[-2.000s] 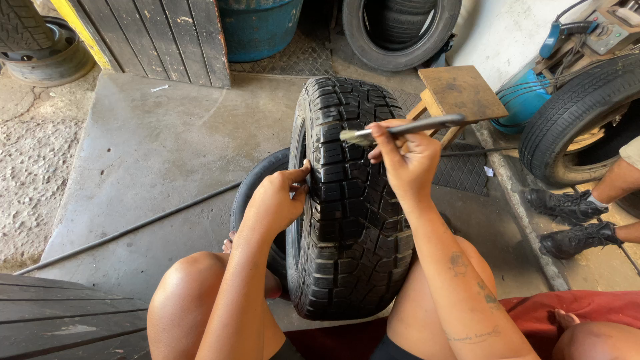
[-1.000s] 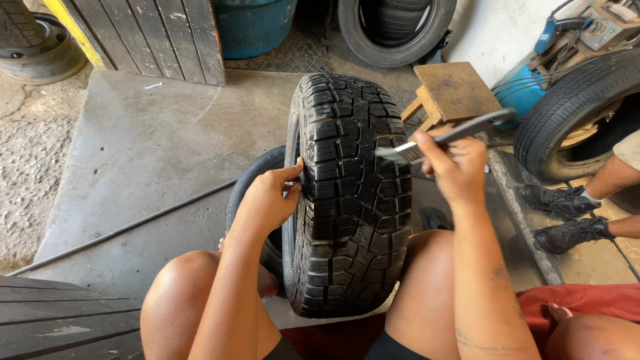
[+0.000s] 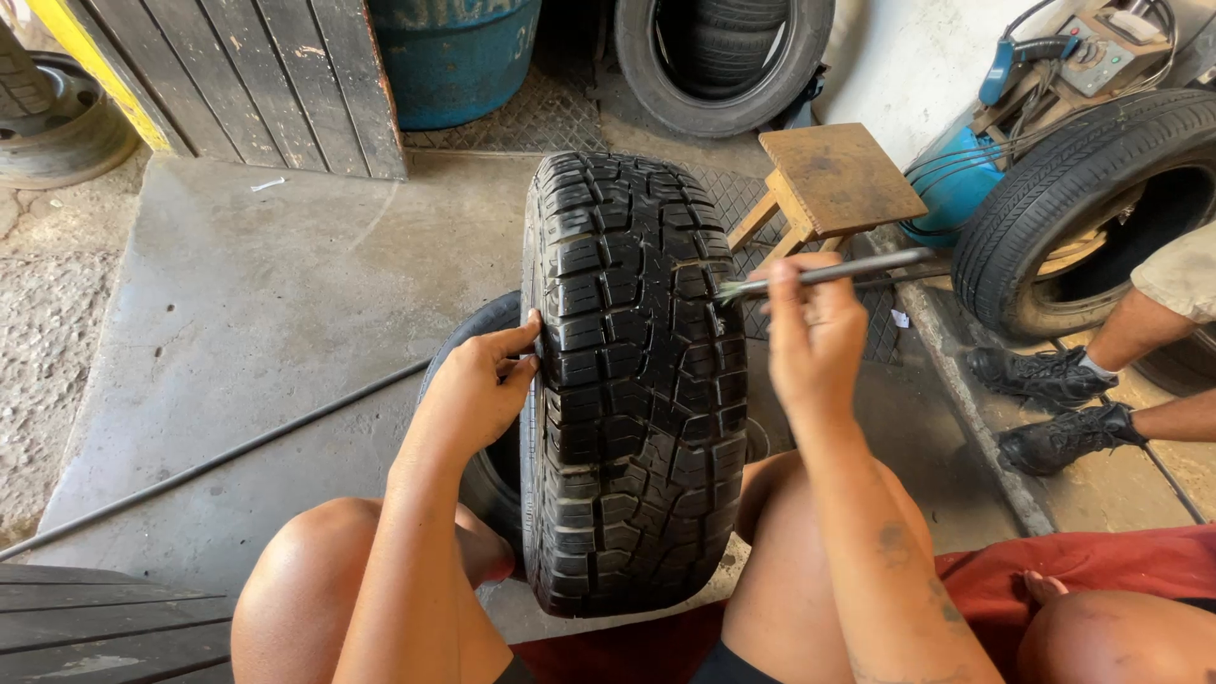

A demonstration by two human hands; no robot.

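A black car tire (image 3: 641, 399) with chunky tread stands upright between my knees, its upper tread wet and shiny, the lower part duller. My left hand (image 3: 489, 385) grips the tire's left sidewall edge with thumb and fingers. In my right hand (image 3: 819, 318) is a paintbrush (image 3: 860, 269), held near its bristles with the handle pointing right. Its bristle tips are at the right edge of the tread; whether they touch the rubber is unclear. Behind the upright tire, a second tire (image 3: 489, 480) lies low on the left, mostly hidden.
A wooden stool (image 3: 841, 176) stands beyond my right hand. More tires (image 3: 727, 57) are at the back, another (image 3: 1073, 204) at the right by a blue machine (image 3: 955, 185). A person's boots (image 3: 1040, 375) are at right. A hose (image 3: 223, 456) crosses the floor; a blue barrel (image 3: 456, 62) stands behind.
The brush has moved over the tread, from its upper middle two seconds ago to its right edge now. My left hand stays on the tire's left edge.
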